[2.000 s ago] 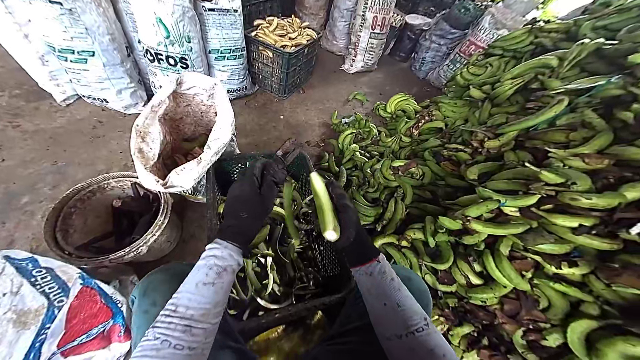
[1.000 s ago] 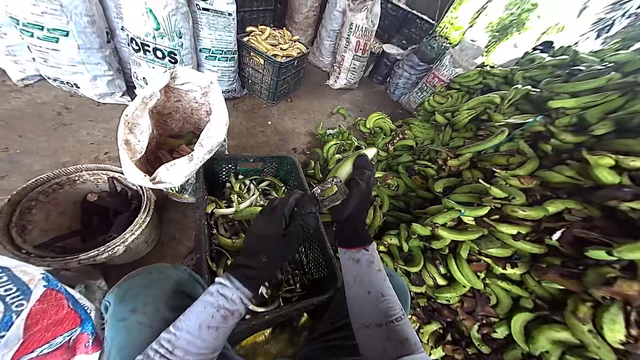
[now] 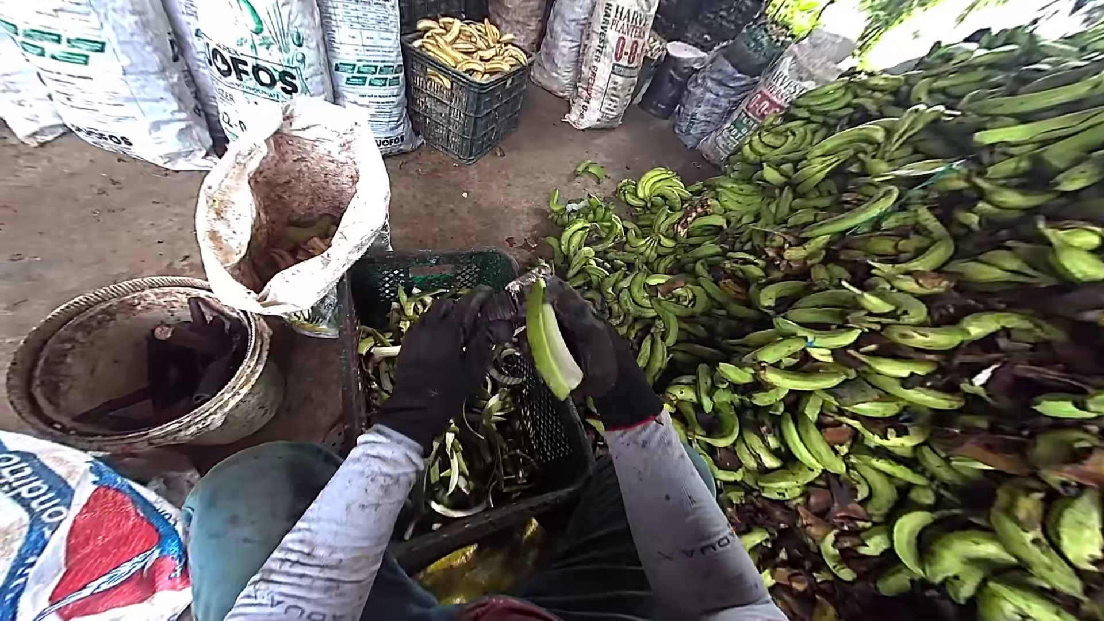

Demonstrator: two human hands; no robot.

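My right hand [image 3: 595, 349], in a black glove, holds a partly peeled green plantain [image 3: 550, 341], its pale flesh showing at the lower end. Beside the plantain's upper end is my left hand [image 3: 448, 354], also black-gloved, its fingers curled near a blurred object I cannot make out, perhaps a blade; whether it grips this is unclear. Both hands are over a dark plastic crate [image 3: 552, 431] between my knees, with green peel strips [image 3: 474, 448] in it. To the right lies a big heap of green plantains [image 3: 776, 302].
An open white sack [image 3: 228, 233] with peelings stands left of the crate. Nearer me on the left is a dirty bucket [image 3: 259, 379] holding dark pieces. Farther back, a crate [image 3: 466, 112] of peeled plantains [image 3: 470, 47] stands beside upright sacks [image 3: 259, 52].
The right hand has come down and closer to me since a second ago; the plantain's pale end, which pointed away then, points down toward me now.
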